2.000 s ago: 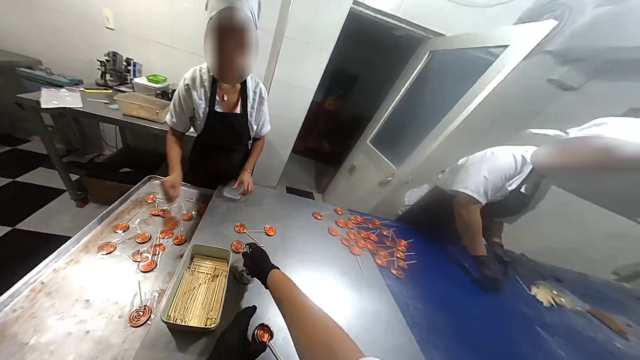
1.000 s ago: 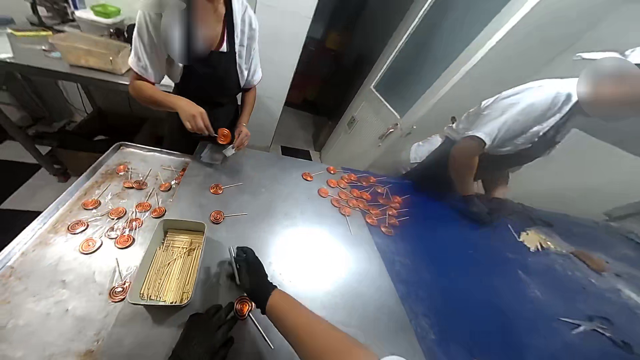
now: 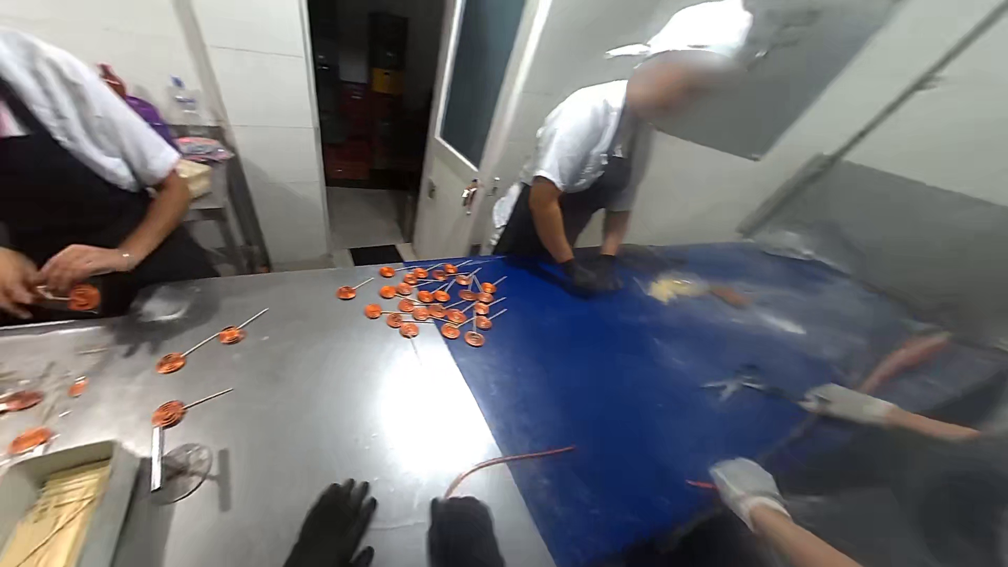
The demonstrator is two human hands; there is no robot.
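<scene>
My left hand (image 3: 335, 524), in a black glove, rests low over the steel table (image 3: 315, 425) with its fingers apart and nothing in it. Beside it on the right, my right hand (image 3: 466, 531), also black-gloved, touches or nearly touches the end of a thin red candy rope (image 3: 512, 459), which curves onto the blue mat (image 3: 583, 378); whether the fingers grip it is hidden. A round press with an upright metal handle (image 3: 183, 472) stands to the left, near a spiral lollipop (image 3: 168, 413). More spiral lollipops (image 3: 437, 310) lie in a cluster across the mat's edge.
A metal box of wooden sticks (image 3: 114, 496) sits at lower left, by wrapped lollipops (image 3: 30, 439). One person at left holds a lollipop (image 3: 84, 297). Another bends over the mat with black-gloved hands (image 3: 591, 276). White-gloved hands (image 3: 744, 480) work at right, near scissors (image 3: 740, 384).
The view has swung right. My hands have left the lollipop and metal tool they were at. A red candy rope and a third person's white-gloved hands now show.
</scene>
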